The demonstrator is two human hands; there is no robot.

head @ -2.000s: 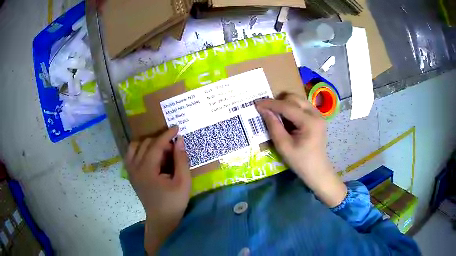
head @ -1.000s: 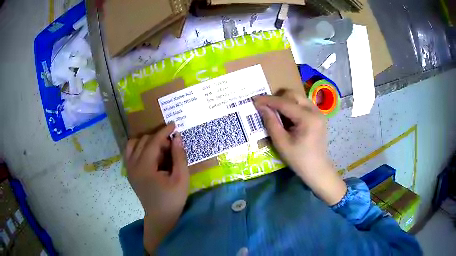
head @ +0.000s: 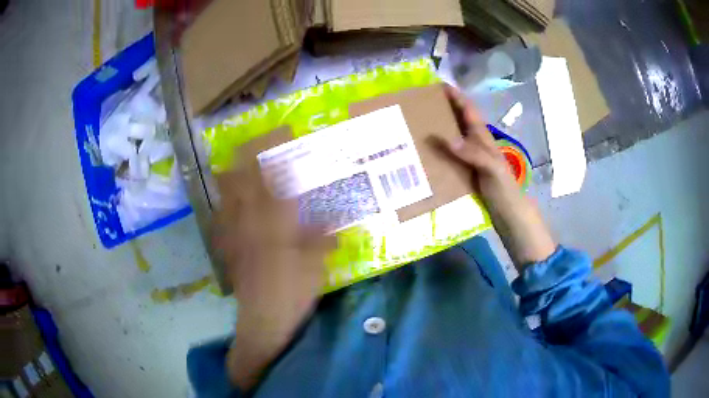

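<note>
A brown shipping carton (head: 443, 116) lies in front of me on the bench edge, with yellow-green tape (head: 311, 113) across its far and near sides. A white shipping label (head: 334, 151) with a large code and barcode lies on its top. My left hand (head: 268, 225) is blurred, over the carton's left part and the label's lower left corner; its fingers are hard to make out. My right hand (head: 490, 155) rests along the carton's right side, thumb on the top, fingers towards the far right corner.
A tape dispenser with an orange-cored roll (head: 513, 165) is right of the carton, partly hidden by my right hand. A blank white strip (head: 561, 124) lies further right. Cardboard pads (head: 241, 47) are stacked at the back. A blue bin (head: 93, 155) of crumpled white backing stands left.
My right hand has moved from the label to the carton's right side. My left hand has moved over the label's lower left corner and blurred. The label's right side is now uncovered.
</note>
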